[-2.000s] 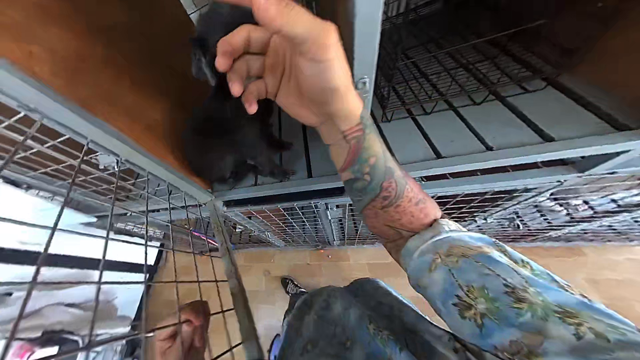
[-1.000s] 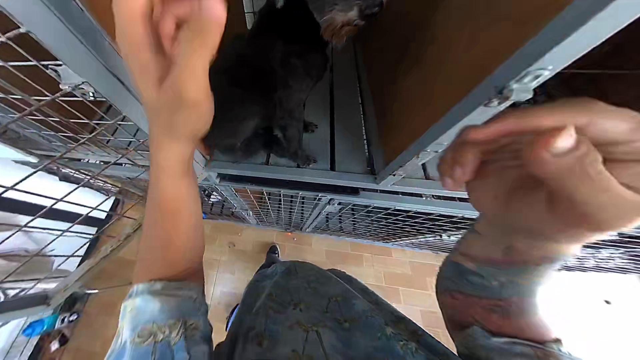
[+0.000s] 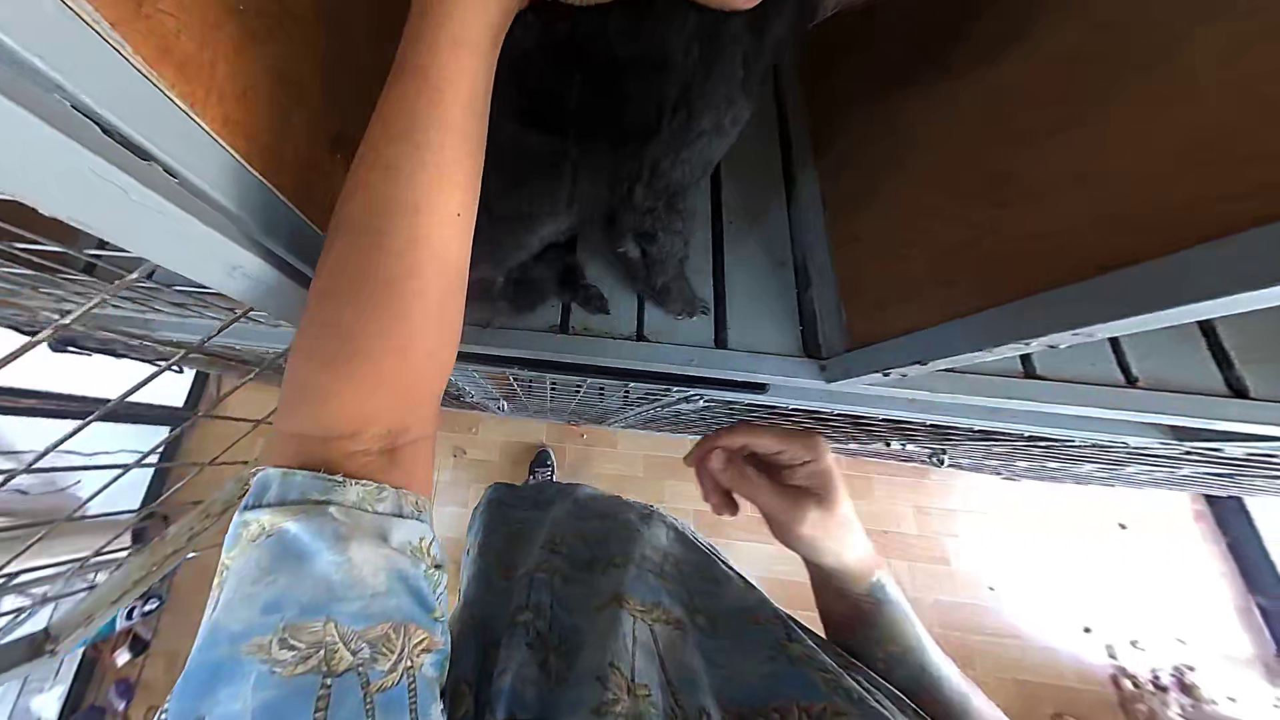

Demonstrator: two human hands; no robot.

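Note:
A black-furred animal (image 3: 660, 170) with clawed paws is on the grey slatted floor of a cage compartment; its head is not visible. My bare left forearm (image 3: 385, 270) reaches up past the animal's left side, and my left hand is cut off by the top edge, where only slivers of skin show, so its hold is hidden. Lower right, outside the compartment, my right hand (image 3: 775, 480) hangs below the cage's front rail with fingers loosely curled and nothing visible in it. That arm is tattooed.
Brown panels (image 3: 1000, 170) flank the animal. A grey metal rail (image 3: 640, 350) edges the floor, with wire mesh (image 3: 560, 395) below it. At left stands an open wire-mesh door (image 3: 130, 400). My shoe (image 3: 541, 465) is on the tiled floor (image 3: 900, 540); small scattered items lie at lower right.
My right hand, near the animal two seconds ago, moved right and is now lower, below the rail. My left arm has come up from the lower left and reaches beside the animal.

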